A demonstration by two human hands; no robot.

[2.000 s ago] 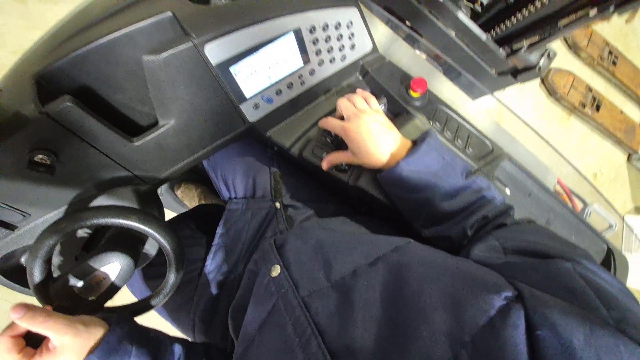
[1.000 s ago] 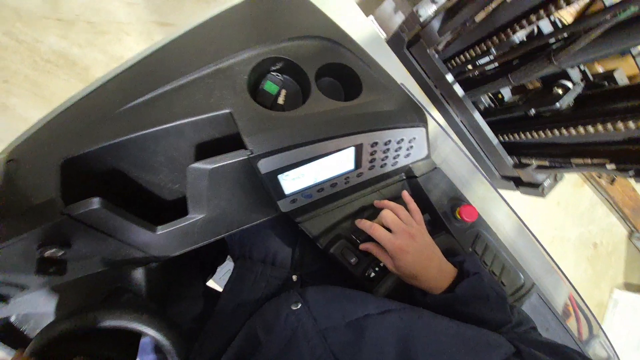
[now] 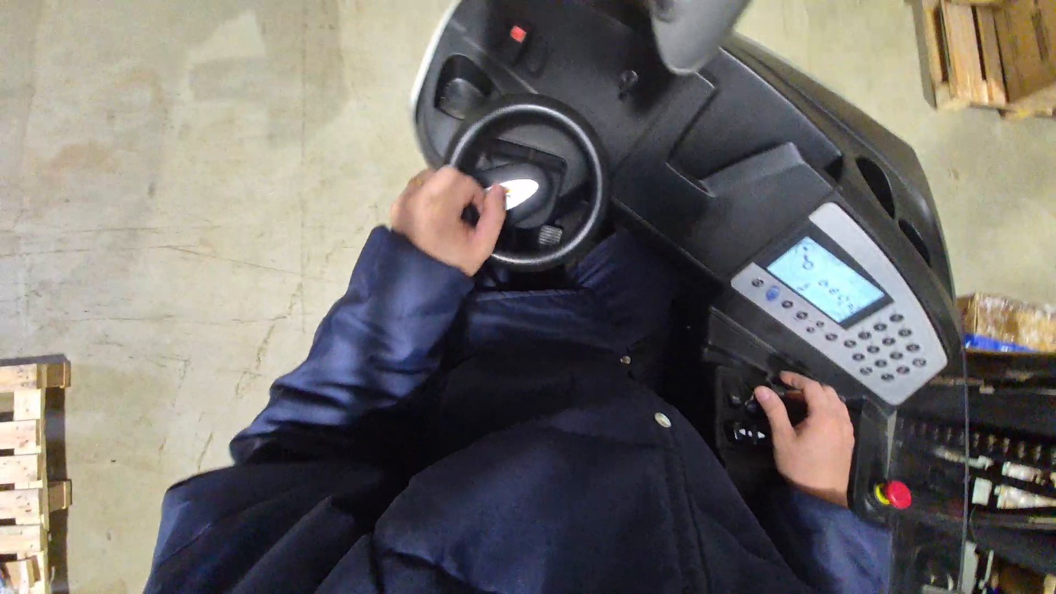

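Observation:
My left hand (image 3: 452, 216) is closed on the left side of the rim of a small black steering wheel (image 3: 596, 177), thumb toward the hub. My right hand (image 3: 813, 433) rests on the control panel (image 3: 730, 412) at the right, its thumb and fingers curled around small black levers that it partly hides. Above that hand is a grey keypad console (image 3: 889, 346) with a lit display (image 3: 825, 280). A red emergency stop button (image 3: 893, 495) stands just below and right of the right hand.
Concrete floor (image 3: 165, 165) spreads at the left, with a wooden pallet (image 3: 25, 462) at the lower left. Another pallet (image 3: 982, 58) lies at the upper right. Black mast parts (image 3: 990, 437) are at the right edge. The dark dashboard has a moulded tray (image 3: 734, 132).
The view has swung strongly, bringing the whole steering wheel into sight. My right hand stays at the levers. My left hand, barely in sight one second ago, now shows on the wheel rim.

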